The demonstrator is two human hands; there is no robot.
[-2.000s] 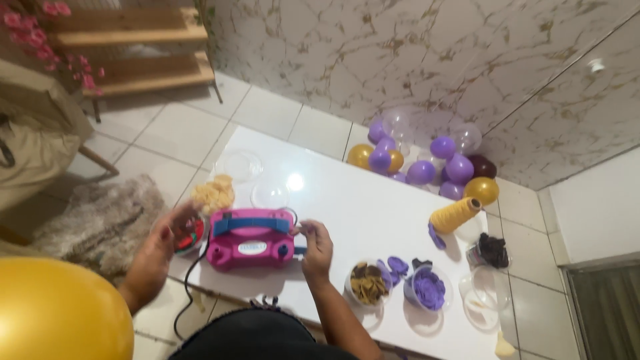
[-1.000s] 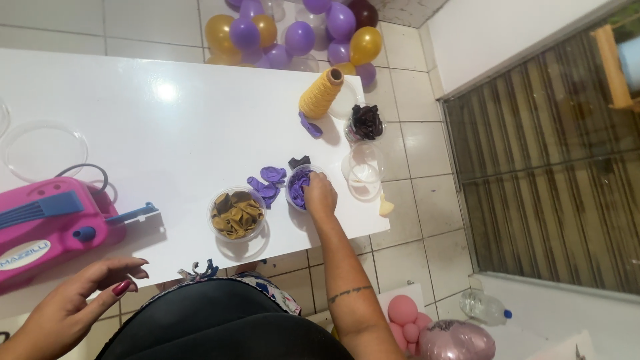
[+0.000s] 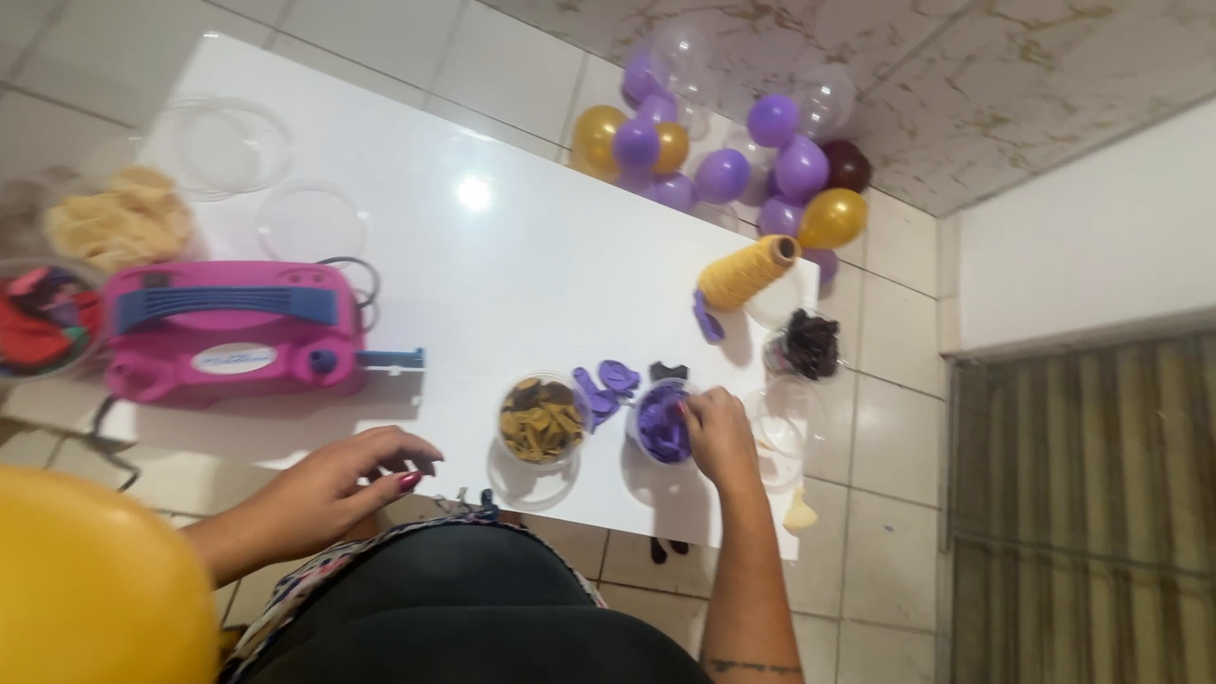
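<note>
My right hand (image 3: 719,429) is at the rim of a clear cup of uninflated purple balloons (image 3: 662,427), its fingertips at the balloons; whether they pinch one is unclear. My left hand (image 3: 366,480) hovers at the table's near edge, fingers apart, holding nothing. Left of the purple cup are loose purple balloons (image 3: 608,388) and a cup of uninflated gold balloons (image 3: 542,420). A pink electric balloon pump (image 3: 237,328) with a blue handle stands on the left. A cone of yellow string (image 3: 746,274) lies at the right, a purple balloon (image 3: 706,318) beside it.
On the white table (image 3: 456,275) are cream balloons (image 3: 122,218), a container of red balloons (image 3: 43,318), clear lids (image 3: 228,147) and a cup of black balloons (image 3: 807,344). Inflated balloons (image 3: 722,176) lie on the floor beyond. A large inflated yellow balloon (image 3: 95,579) is at lower left.
Two seconds ago both hands were beside the pump. My right hand has moved right to the cup of purple balloons, where it was also one second ago. The view has shifted strongly.
</note>
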